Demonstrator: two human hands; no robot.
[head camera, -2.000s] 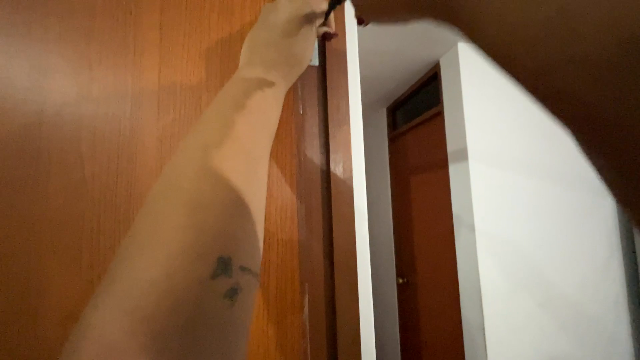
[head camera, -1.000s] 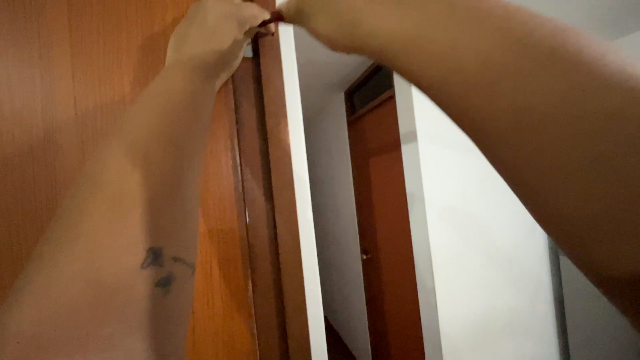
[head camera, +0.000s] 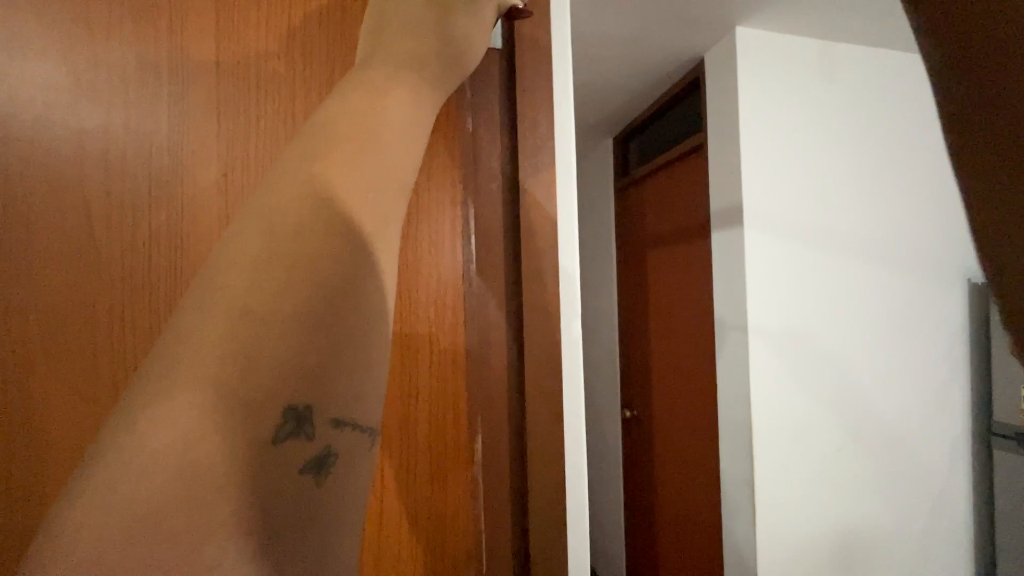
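Observation:
My left arm reaches up across a varnished wooden door (head camera: 160, 200). At the top of the view, my left hand (head camera: 436, 32) is beside the edge of the door, near a small light metal plate (head camera: 497, 35) and the brown wooden door frame (head camera: 538, 240). One dark red fingernail shows; the rest of the fingers are cut off by the top edge, so what they hold is hidden. Of my right side only a dark stretch of arm shows at the upper right, and my right hand is out of view.
Right of the frame runs a white wall edge (head camera: 570, 280). Beyond it stand a second wooden door (head camera: 668, 320) with a round knob (head camera: 630, 414) and a dark transom window (head camera: 664, 124), then a white wall (head camera: 848, 280). A grey appliance-like object (head camera: 981, 432) is at the far right.
One second ago both hands were close together at the top of the door edge; now my right hand is out of view and its arm is farther right.

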